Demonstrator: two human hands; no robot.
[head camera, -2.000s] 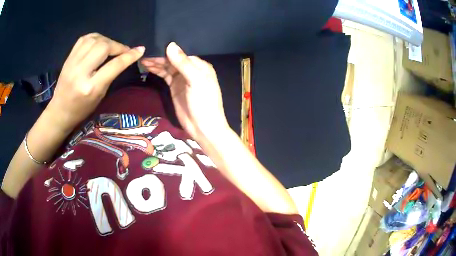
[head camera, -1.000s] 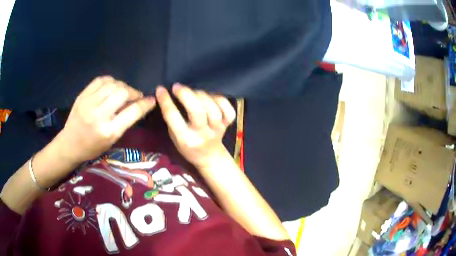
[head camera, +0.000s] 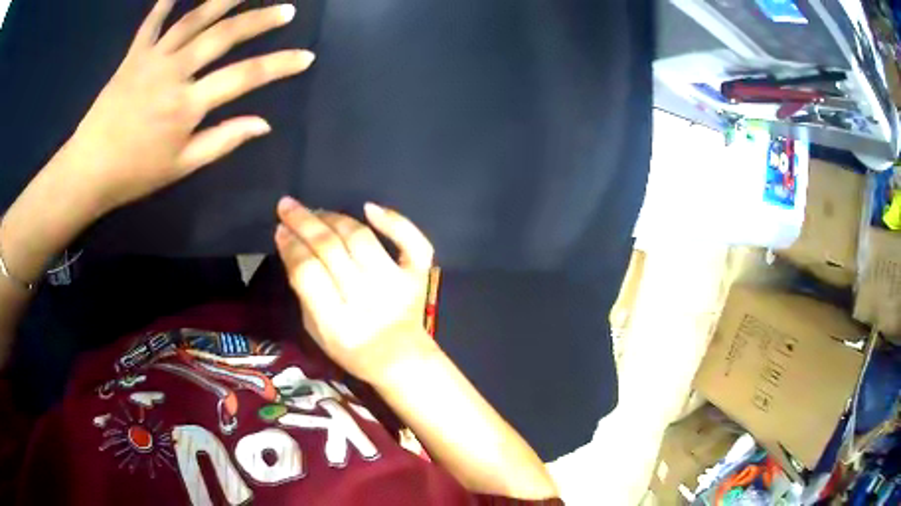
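Observation:
Black fabric panels (head camera: 464, 128) lie spread in front of me, joined along a faint vertical seam (head camera: 301, 148). My left hand (head camera: 168, 114) rests flat on the panel at the upper left, fingers spread. My right hand (head camera: 351, 282) lies on the panel's near edge beside the seam, fingertips on the cloth; whether it pinches the edge is not clear. More black cut fabric (head camera: 524, 346) hangs lower on the right. The needle area is not visible.
The white sewing machine head (head camera: 830, 59) is at the upper right, with red-handled and dark tools (head camera: 776, 91) beside it. Cardboard boxes (head camera: 780, 361) and colourful scraps (head camera: 751, 484) are on the floor at the right. A thin strip (head camera: 433, 301) shows near my right wrist.
My left hand has left the near edge, moved up and spread over the panel. My right hand has opened somewhat and sits lower. The panel's near edge is lower, and more of the machine shows.

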